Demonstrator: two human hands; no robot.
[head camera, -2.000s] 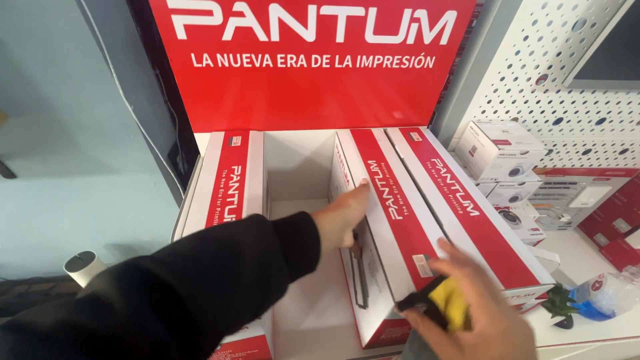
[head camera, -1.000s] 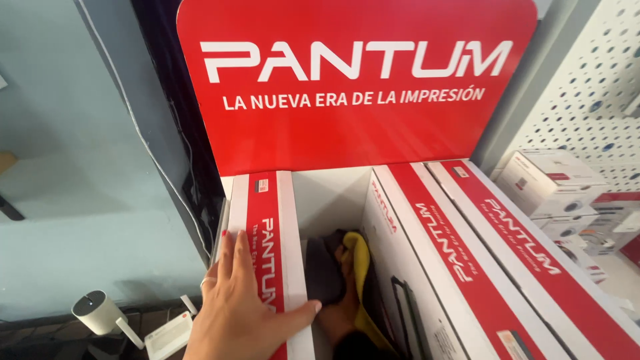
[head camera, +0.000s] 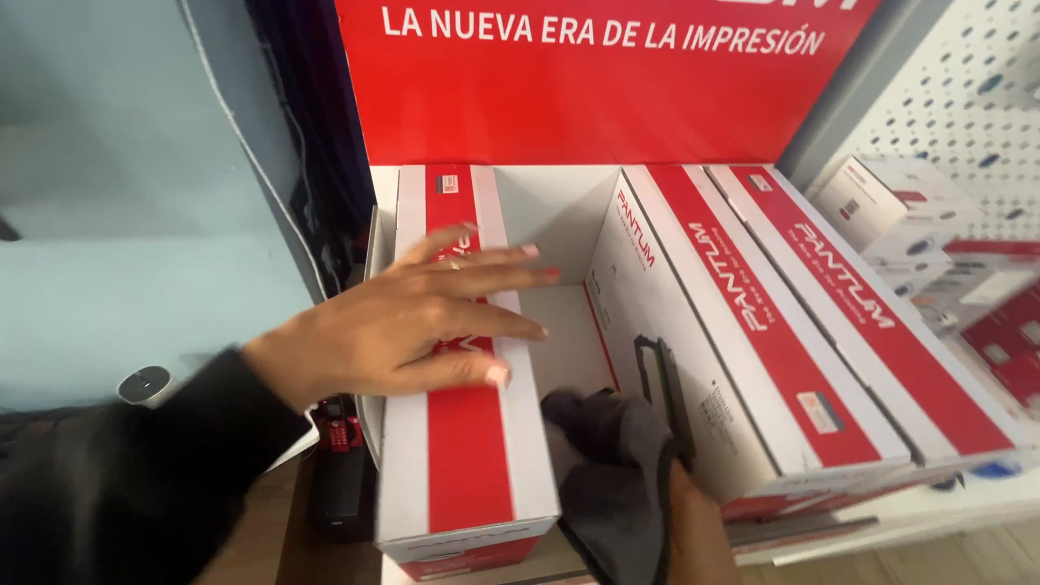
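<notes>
My left hand (head camera: 414, 325) is spread, palm down, over the top of the left red and white Pantum carton (head camera: 467, 471); whether it touches cannot be told. Down in the gap between cartons, my right hand (head camera: 691, 504) is mostly covered by a dark grey cloth (head camera: 613, 463) that it holds. The cloth is low over the white floor of the display stand (head camera: 561, 333). Two more Pantum cartons, a middle one (head camera: 747, 301) and a right one (head camera: 877, 301), stand side by side right of the gap.
Behind the cartons rises a red printed display panel (head camera: 569, 106). Small white boxes (head camera: 873, 199) are stacked at the right by a perforated white panel (head camera: 959, 106). At the left are a white cylindrical device (head camera: 146, 384), a red handset (head camera: 340, 426) and a hanging cable (head camera: 244, 138).
Two seconds ago my left hand was at the middle carton and my right held the cloth near its front end. Now my left is over the left carton and my right is in the gap with the cloth.
</notes>
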